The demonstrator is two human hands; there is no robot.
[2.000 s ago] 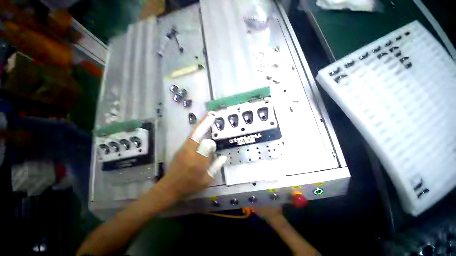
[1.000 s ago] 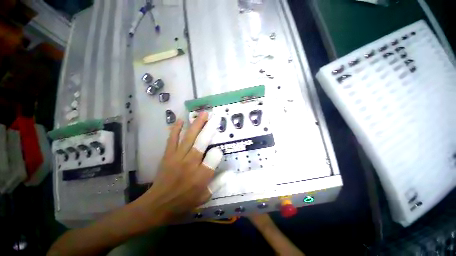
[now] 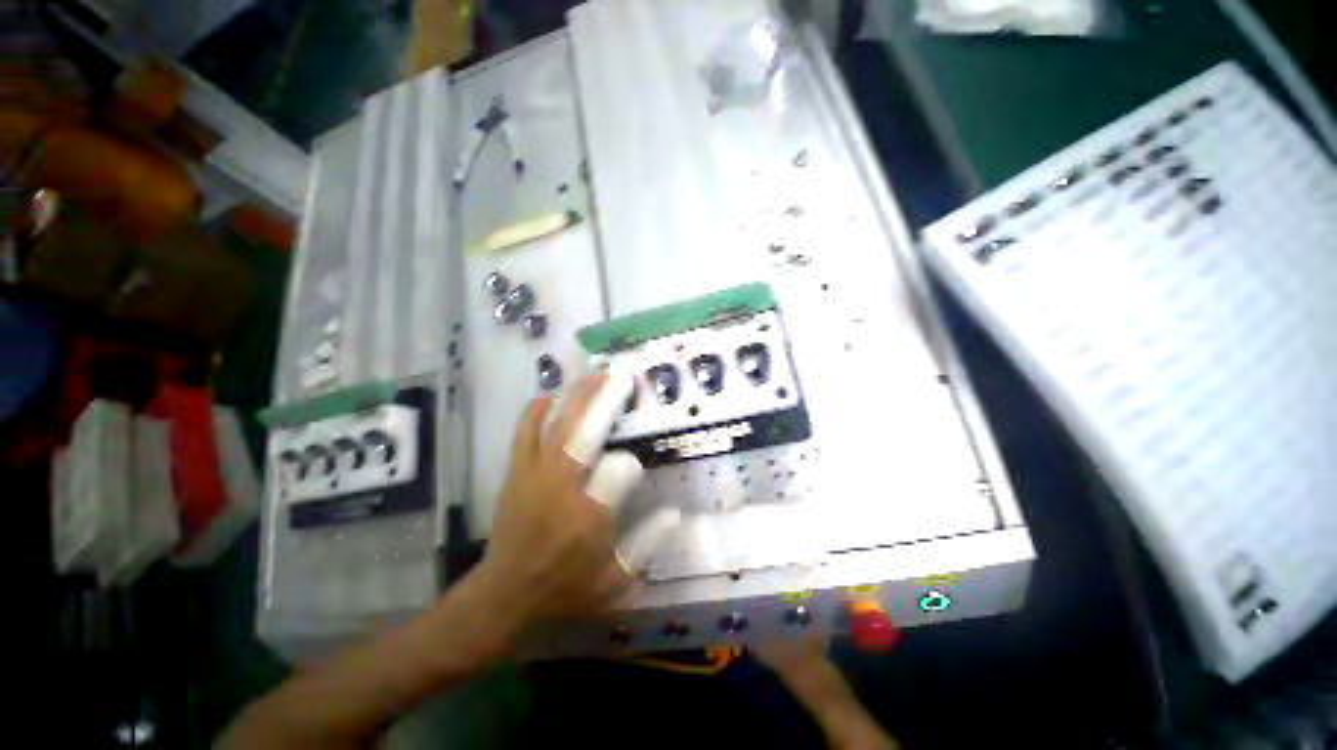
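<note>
A white fixture block (image 3: 689,384) holds dark chrome housings in a row, with a green clamp bar (image 3: 680,320) along its far edge. My left hand (image 3: 565,484), with white finger cots, reaches over its left end. The fingers are spread, touching or just above the leftmost housing, which they largely cover; nothing shows held. My right hand (image 3: 792,656) is blurred and partly cut off by the machine's front panel; its fingers are hidden. Several loose housings (image 3: 510,305) lie on the bed left of the fixture.
A second loaded fixture (image 3: 342,457) stands left. A yellow strip (image 3: 531,230) and a forked tool (image 3: 488,142) lie farther back. The front panel has buttons (image 3: 733,624) and a red emergency stop (image 3: 874,630). A white parts tray (image 3: 1158,366) lies right.
The view has shifted between frames. My left hand has moved from the fixture's left edge onto its leftmost housing. My right hand stays low at the front panel.
</note>
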